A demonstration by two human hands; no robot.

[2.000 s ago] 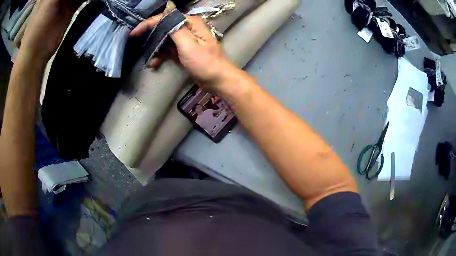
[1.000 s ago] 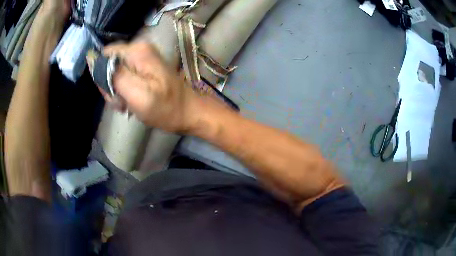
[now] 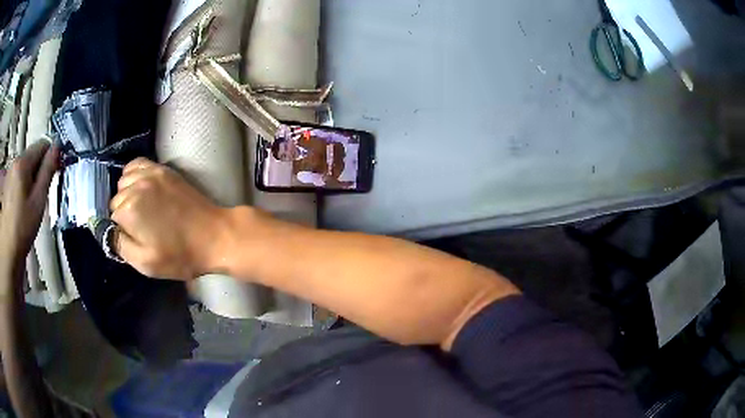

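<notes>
A white-grey bundle of cut strips point(image 3: 84, 184) lies on the black fabric bundle point(image 3: 135, 314) at the left, with a thin dark tie around its middle. My right hand point(image 3: 159, 216) is closed at the bundle's right side and grips the tie's end; a strip loop shows at the heel of this hand. My left hand point(image 3: 37, 175) is at the bundle's left side, at the picture's edge, with its fingers at the tie; its exact grip is unclear.
Beige rolls point(image 3: 200, 139) with frayed ties point(image 3: 233, 94) lie right of the black fabric. A smartphone point(image 3: 314, 159) leans on them. Green-handled scissors point(image 3: 614, 51), white paper point(image 3: 658, 28) and a thin pale strip point(image 3: 666, 51) lie on the grey table point(image 3: 457, 122) at the upper right.
The view has turned, and the bundle now lies upright in the picture. My right hand has moved from in front of the bundle to its right side. The smartphone is fully in view.
</notes>
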